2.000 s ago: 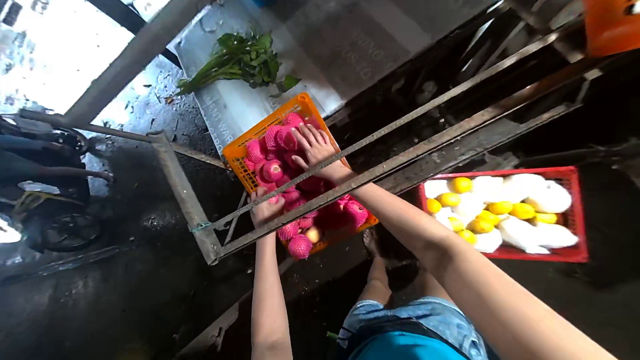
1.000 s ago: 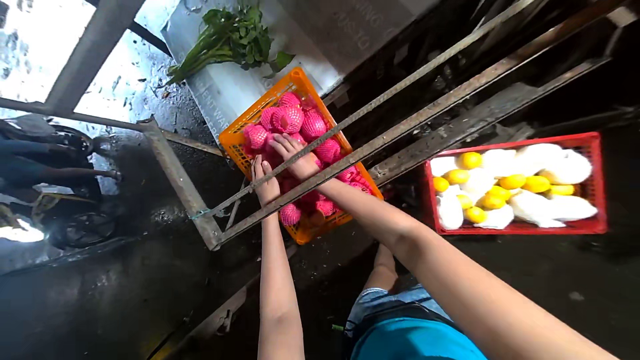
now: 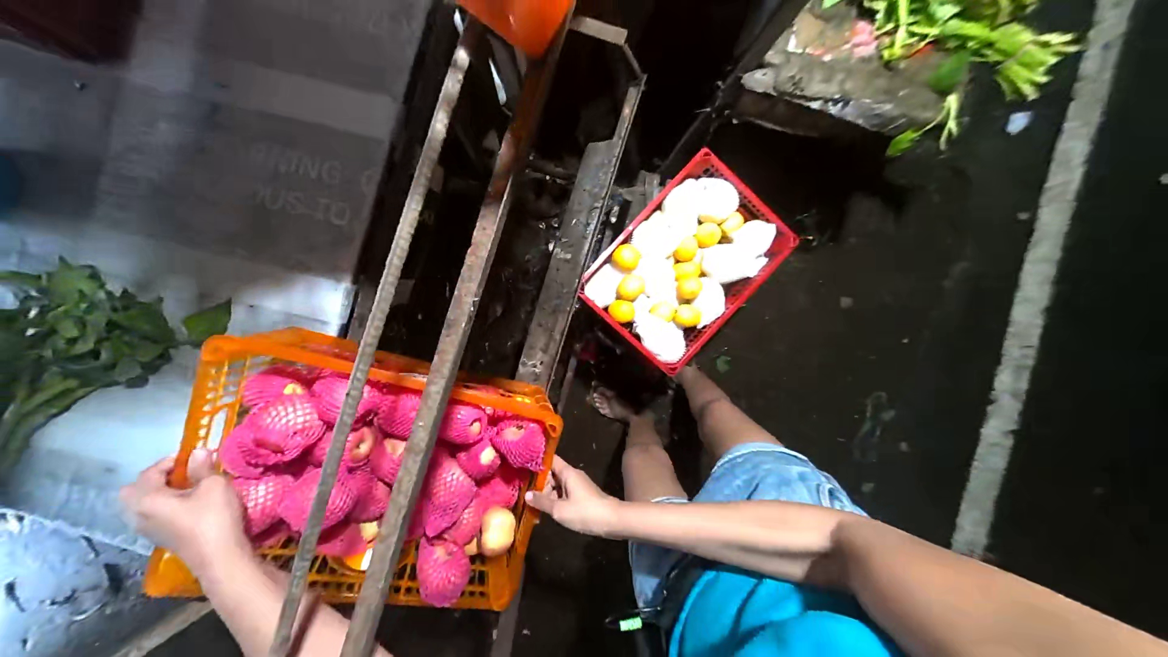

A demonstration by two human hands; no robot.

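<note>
An orange plastic crate [image 3: 315,351] holds many round fruits, most of them in pink foam nets [image 3: 283,429]. At its left end my left hand [image 3: 187,502] grips the rim, fingers over the edge. My right hand [image 3: 575,497] is at the opposite end, its fingers on the crate's side wall. One bare yellowish fruit [image 3: 497,531] lies near the right end, beside my right hand. Two rusty metal bars cross in front of the crate and partly hide the fruit and my left forearm.
A red plastic crate [image 3: 762,274] with yellow fruits [image 3: 686,248] and white-wrapped pieces stands on the dark, wet floor [image 3: 849,319]. Leafy greens [image 3: 119,319] lie on a pale surface at left, more greens [image 3: 985,46] at top right. Long metal bars [image 3: 456,338] run through the near space.
Both hands were among the pink-netted fruits; now they are at the two ends of the orange crate. The view has turned a lot.
</note>
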